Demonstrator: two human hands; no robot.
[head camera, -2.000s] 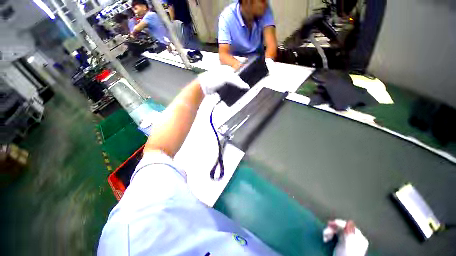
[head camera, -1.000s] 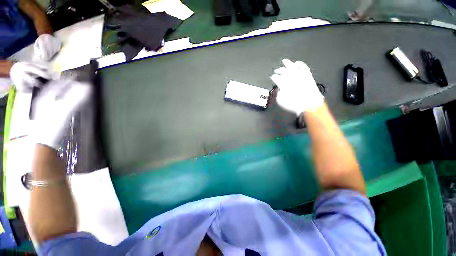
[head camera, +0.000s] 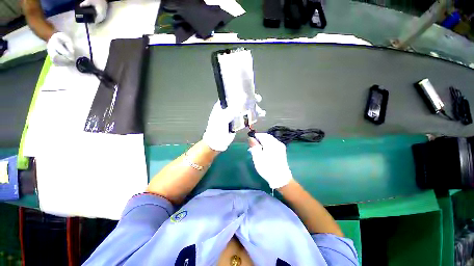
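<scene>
My left hand (head camera: 220, 128), in a white glove, holds the silver-white adapter inner unit (head camera: 238, 80) upright above the belt, its black edge showing on the left side. My right hand (head camera: 272, 160), also gloved, pinches the black strain relief (head camera: 253, 135) at the unit's lower end, where small reddish lead wires show. The coiled black output cable (head camera: 297, 135) lies to the right of my right hand at the belt's front edge. Whether a black case is behind the unit is hard to tell.
A black case shell (head camera: 376, 105), another silver unit (head camera: 430, 96) and its coiled cable (head camera: 460, 105) lie right on the belt (head camera: 327, 78). A black plastic sheet (head camera: 120, 88) lies on white paper (head camera: 88, 176) at left. Another person's gloved hands (head camera: 61, 48) hold an adapter. A green bin (head camera: 400, 203) is below right.
My left hand has moved right from the black sheet and now holds the silver unit, raised off the belt. My right hand has come back towards me, onto the strain relief.
</scene>
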